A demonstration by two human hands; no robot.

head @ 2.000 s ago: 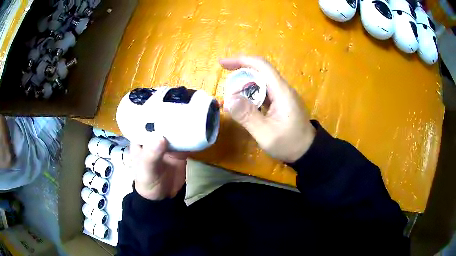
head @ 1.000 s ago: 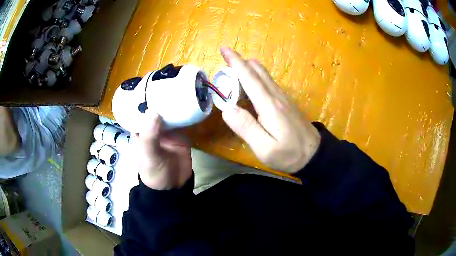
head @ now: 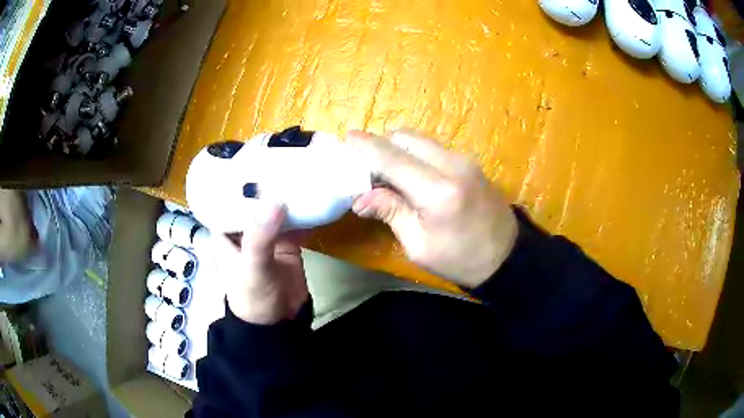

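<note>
My left hand (head: 269, 265) holds the white camera body (head: 273, 184) from below, over the near edge of the orange table. The body lies level, with its black faces up and its rounded end to the left. My right hand (head: 445, 204) has its fingers closed around the body's right end. The base cap is hidden under these fingers; the wires do not show.
A carton of base caps (head: 175, 122) stands at upper left. Below it, a lower carton (head: 130, 286) holds white camera bodies (head: 167, 290) in rows. Finished bulb cameras (head: 632, 24) line the orange table's (head: 604, 171) far right edge. Another person's sleeve (head: 65, 237) shows at left.
My right hand has brought the base cap against the body's open end. The gap and the red and dark wires seen between them are covered. The body has turned slightly.
</note>
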